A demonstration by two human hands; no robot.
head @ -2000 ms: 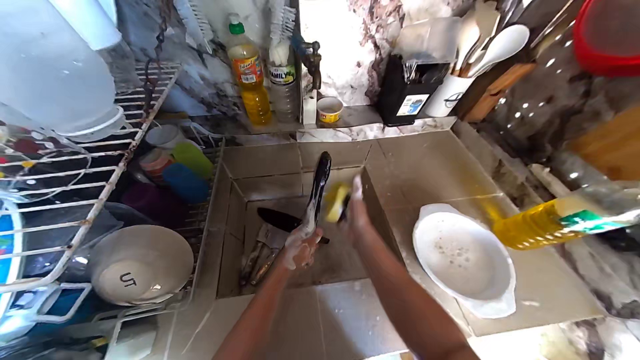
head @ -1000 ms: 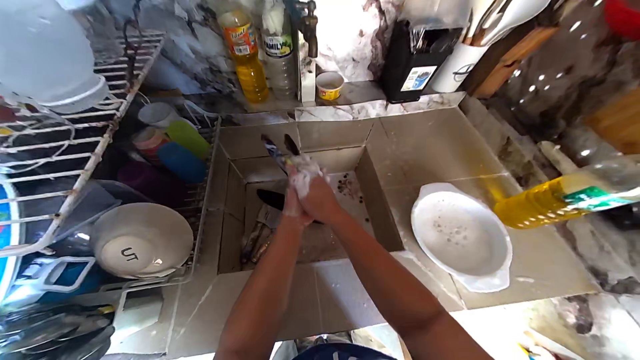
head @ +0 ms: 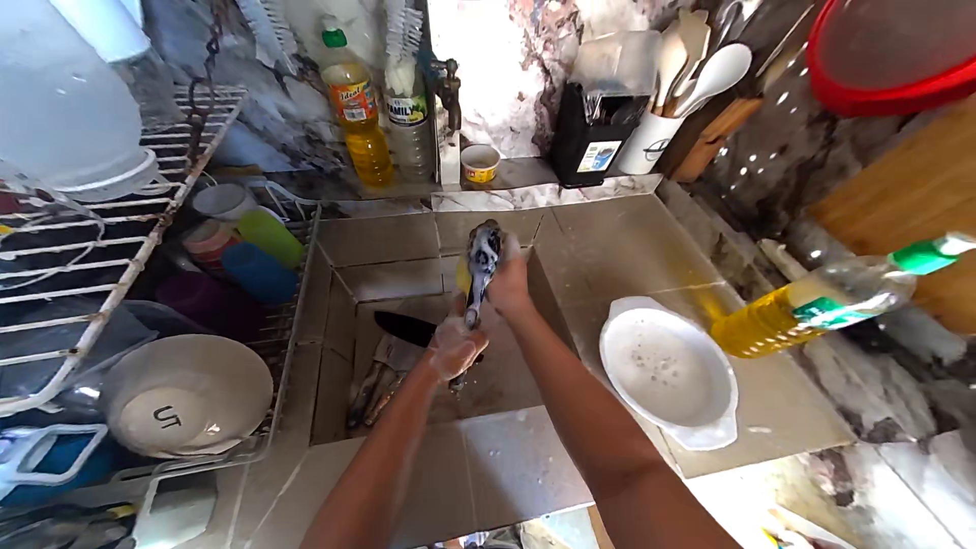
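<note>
Over the tiled sink (head: 335, 305), my soapy left hand (head: 457, 347) grips the lower end of a dark, foam-covered utensil (head: 485, 255) that points up and away; its exact kind cannot be told. My right hand (head: 509, 282) closes around a yellow sponge (head: 463, 272) against the utensil's upper part; the fingers mostly hide the sponge. Beneath my hands, a dark-bladed knife (head: 404, 328) and several other utensils (head: 375, 389) lie in the basin. To the right, a white two-handled bowl (head: 671, 374) holds sudsy water.
A wire dish rack with a bowl (head: 191, 393) and cups (head: 259, 271) stands left. Behind the sink are a tap (head: 451, 95), bottles (head: 358, 114), a small tub (head: 481, 163), a black cutlery holder (head: 583, 141) and a white utensil cup (head: 646, 141). A bottle of yellow liquid (head: 808, 305) is at right.
Two seconds ago my right hand and the sponge were apart from the utensil. One second ago my hands were clasped together; now the right is farther up the utensil.
</note>
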